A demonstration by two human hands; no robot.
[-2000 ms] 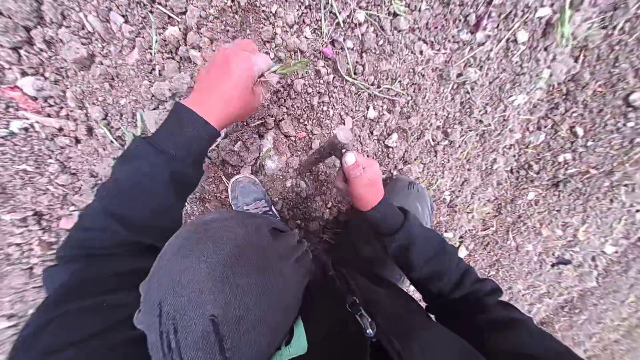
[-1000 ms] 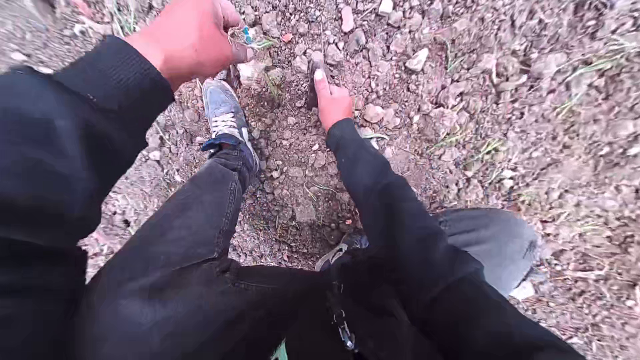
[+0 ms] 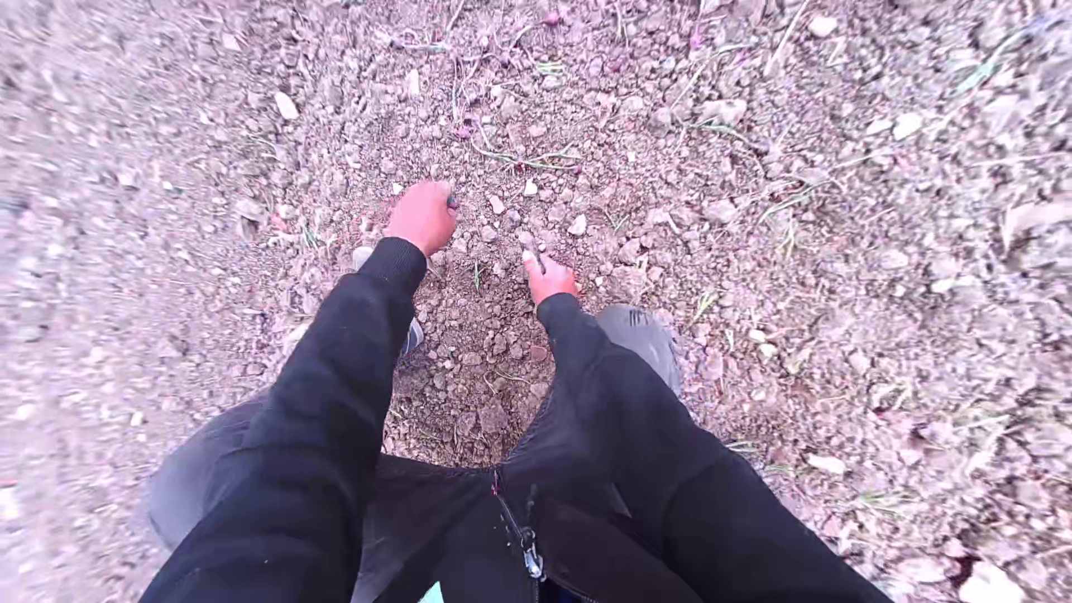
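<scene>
My left hand (image 3: 423, 218) is closed just above the stony soil (image 3: 469, 335), with the dark end of a small object showing at its finger side; the rest is hidden in the fist. To its right and a little lower, my right hand (image 3: 551, 278) grips a short, dark, stick-like handle (image 3: 536, 253), its thumb laid along it. Whatever lies at the handle's other end cannot be made out. A small green seedling (image 3: 476, 276) stands in the soil between my two hands.
Pebbles, clods and dry stems cover the ground. Thin green stems with a purple bit (image 3: 528, 159) lie beyond my hands. My right knee (image 3: 641, 343) is beside my right forearm, and part of a shoe (image 3: 412, 337) shows by my left sleeve. A pale stone (image 3: 286, 105) lies upper left.
The green sprig that showed at my left hand's fingers is no longer visible there. My left hand has come lower and nearer my right hand. The view has shifted strongly.
</scene>
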